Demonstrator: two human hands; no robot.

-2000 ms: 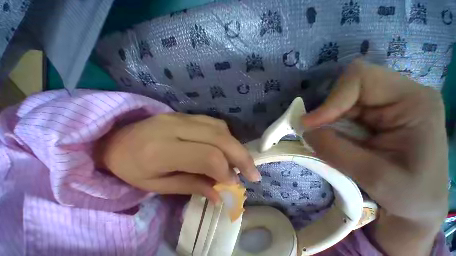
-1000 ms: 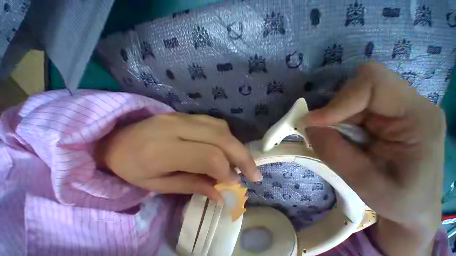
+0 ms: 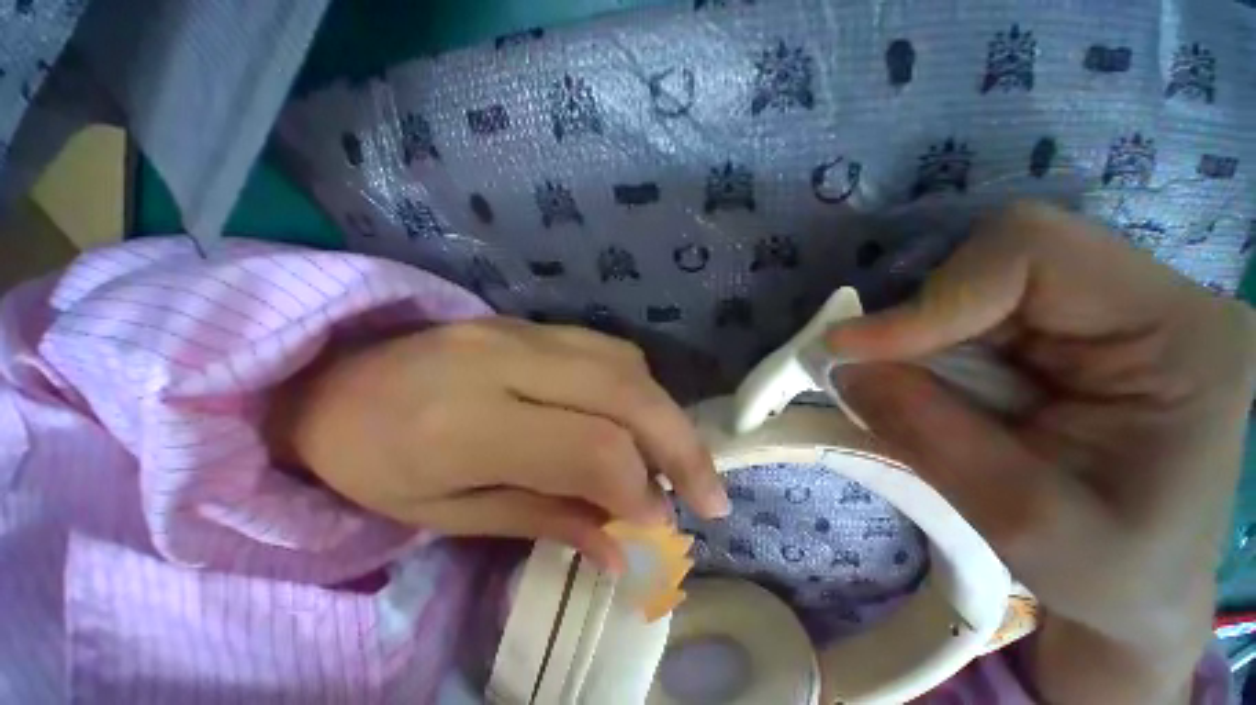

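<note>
The cream-white cat-ear headphones (image 3: 964, 565) are tilted low in the picture, with one round cup (image 3: 730, 647) facing up. My left hand (image 3: 482, 427) rests over the headband and other cup. Its thumb presses the orange jagged ear decoration (image 3: 661, 576) near that cup. My right hand (image 3: 1047, 400) pinches a cream-white pointed cat ear piece (image 3: 792, 369) between thumb and finger, just above the headband. Whether it touches the band is hidden. Something whitish shows inside the right hand. An orange-and-white ear (image 3: 1017, 620) sticks out at the band's right side.
A grey printed bag (image 3: 620, 152) lies under and behind the work, over a green mat (image 3: 317, 207). A grey flap (image 3: 207, 97) and a yellowish cardboard piece (image 3: 83, 193) are at the upper left. Thin coloured items show at the lower right edge.
The right hand and the ear piece have shifted slightly right and down, and the piece has turned a little. The left hand keeps its hold on the orange decoration.
</note>
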